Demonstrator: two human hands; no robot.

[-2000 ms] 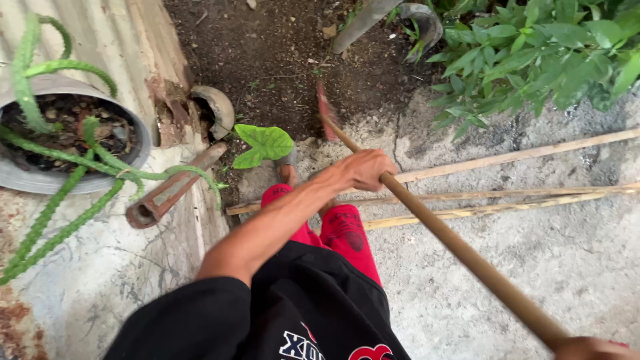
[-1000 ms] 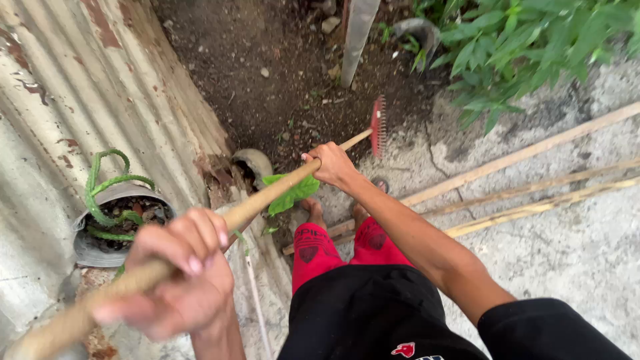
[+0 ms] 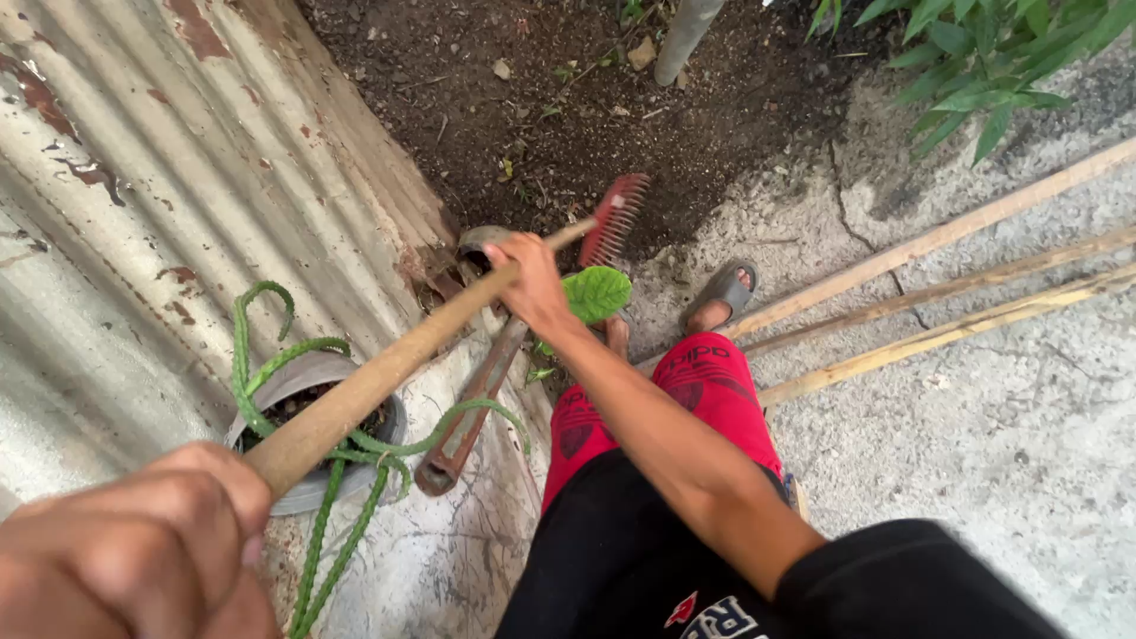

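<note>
A long wooden-handled rake slants across the view, its handle (image 3: 373, 395) rising from the lower left to a red toothed rake head (image 3: 614, 220) over the edge of the dark soil (image 3: 532, 115). My left hand (image 3: 151, 541), large and close at the lower left, grips the upper part of the handle. Farther down, my right hand (image 3: 530, 280) is wrapped round the handle not far from the rake head. A broad green leaf (image 3: 597, 295) shows just beside my right wrist. Whether the teeth touch the ground, I cannot tell.
Corrugated metal sheeting (image 3: 204, 177) stands at left, with a potted trailing cactus (image 3: 257, 390) in front. A rusty metal bar (image 3: 475, 404) lies on concrete near it. Wooden poles (image 3: 941, 232) lie at right, below a leafy plant (image 3: 994, 80). A grey post (image 3: 688, 40) stands in the soil.
Two seconds ago the handle ran to the lower right, with the other arm reaching forward; now it runs to the lower left. Since one second ago, the rake head has shifted left beside the leaf.
</note>
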